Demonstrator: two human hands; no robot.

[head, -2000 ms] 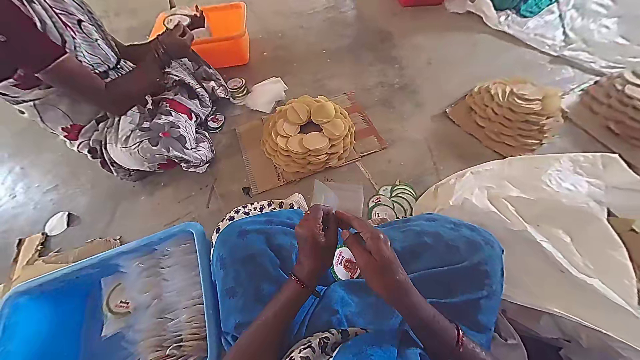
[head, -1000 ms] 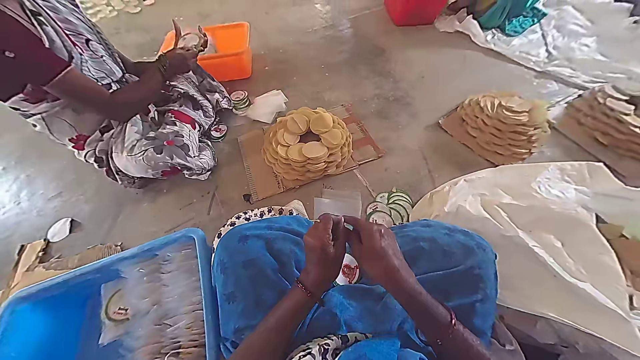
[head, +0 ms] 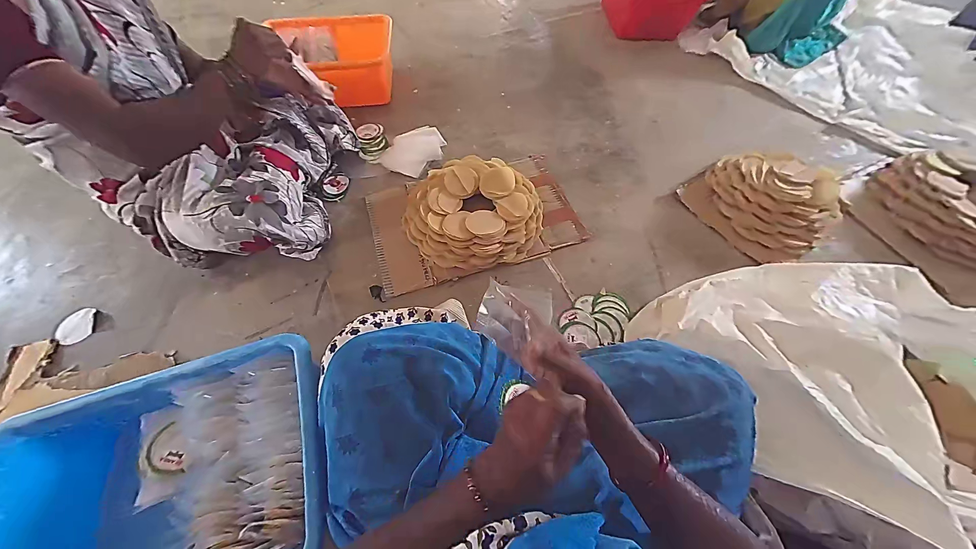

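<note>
My left hand (head: 537,438), wrist ringed by a beaded bracelet, is curled low over the blue cloth on my lap. Just above its knuckles a round printed label (head: 515,393) with a green rim shows in part; whether the fingers hold it is hidden. My right hand (head: 560,358), blurred, crosses above the left and has a clear plastic bag (head: 509,313) at its fingertips. Beyond the lap, several round green-rimmed labels (head: 598,316) lie overlapping on the floor. A ring-shaped pile of thin round beige discs (head: 473,217) rests on a cardboard sheet (head: 393,259).
A blue tray (head: 305,396) of filled clear packets (head: 244,457) stands at left. Across from me, a person sits beside an orange bin (head: 362,76). Two more disc piles (head: 774,202) and a pale plastic sheet (head: 793,366) lie at right; a red container (head: 652,19) is farther back.
My hands were together above the lap; now the left is lower and the right crosses above it with the clear bag. Across from me, the person's hands have moved too.
</note>
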